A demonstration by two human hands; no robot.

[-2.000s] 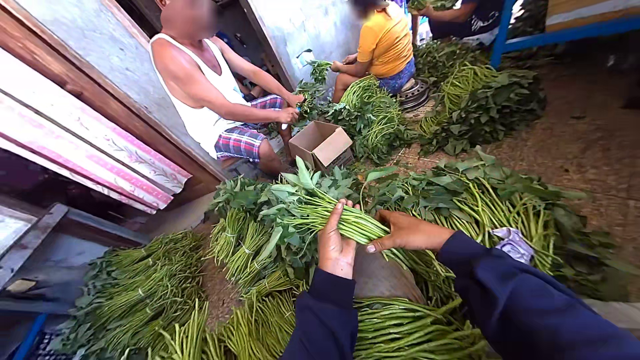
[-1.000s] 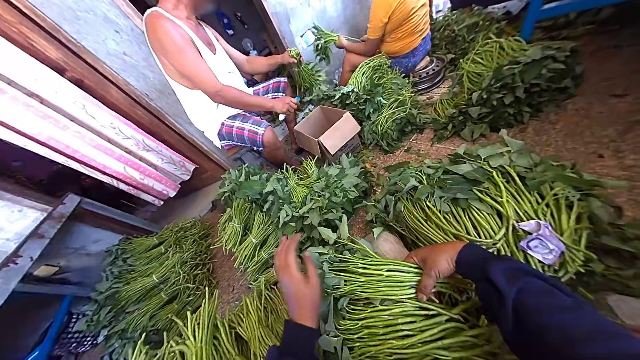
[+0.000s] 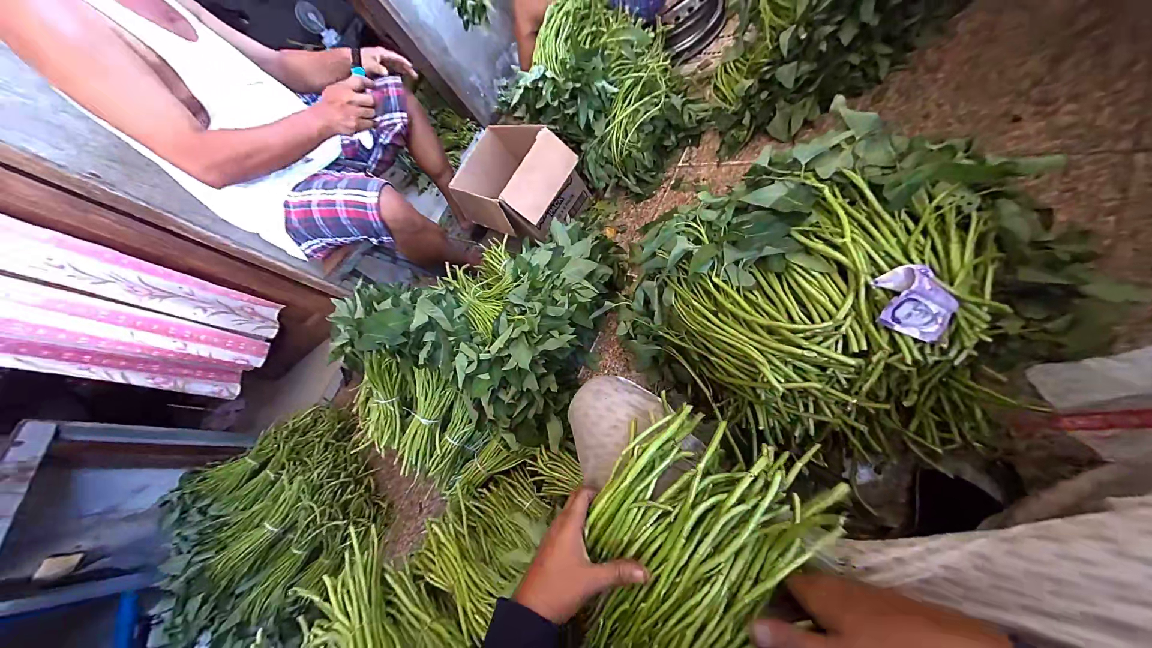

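Near the bottom of the head view, my left hand [image 3: 576, 562] rests against the left side of a thick heap of green leafy-vegetable stems [image 3: 702, 531], thumb spread over them. My right hand [image 3: 855, 616] is at the lower right side of the same stems, partly cut off by the frame edge; its grip is hidden. Behind lies a loose pile of long stems with leaves [image 3: 774, 333], with a crumpled purple paper [image 3: 916, 304] on top. Tied bundles [image 3: 423, 414] with leaves lie left of centre, above more stems at the lower left.
An open cardboard box [image 3: 513, 180] stands beyond the bundles. A seated person in plaid shorts [image 3: 337, 211] is at the upper left, holding a small object. More greens [image 3: 612, 99] lie at the back. A pale sack [image 3: 1035, 558] is at lower right, a pink curtain [image 3: 135, 315] at left.
Two seconds ago both hands held a leafy bunch in front of me; now they are lower, at a heap of stems. The view has tilted down. The person in plaid shorts has moved their hands.
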